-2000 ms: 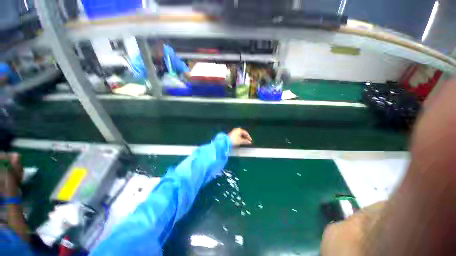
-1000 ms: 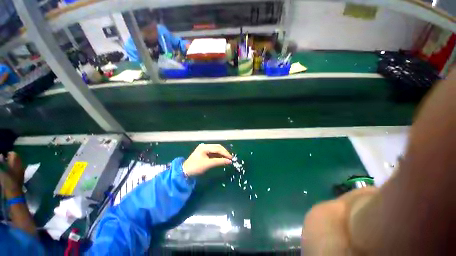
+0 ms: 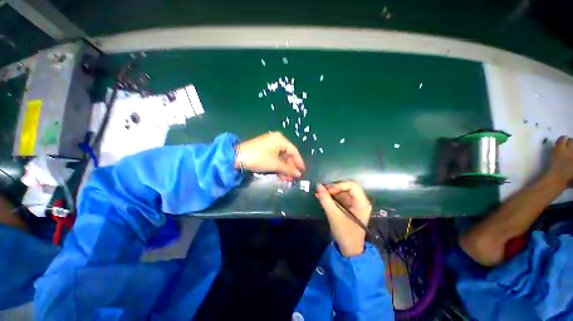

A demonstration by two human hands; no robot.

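My left hand (image 3: 270, 155) is over the near part of the green mat (image 3: 377, 94), thumb and fingertips close together; a bit between them cannot be made out. A small white piece (image 3: 305, 185) lies just right of its fingertips. My right hand (image 3: 347, 212) is at the mat's front edge and pinches a thin dark wire (image 3: 349, 212), which runs down right towards dark wires (image 3: 402, 251) below the edge. Many small white pieces (image 3: 292, 97) lie scattered beyond my left hand.
The solder wire spool (image 3: 484, 157) stands right, beside a white sheet (image 3: 528, 113). Left are white paper (image 3: 135, 122) with dark parts, a grey metal-cased unit (image 3: 53, 106) and red-handled cutters (image 3: 61, 219). Another person's arm (image 3: 521, 207) reaches in at right; a blue sleeve (image 3: 22, 269) shows far left.
The view has tilted down to the bench. My right hand, earlier large and blurred at the right, is now at the mat edge with the wire. My left hand has moved nearer the front edge.
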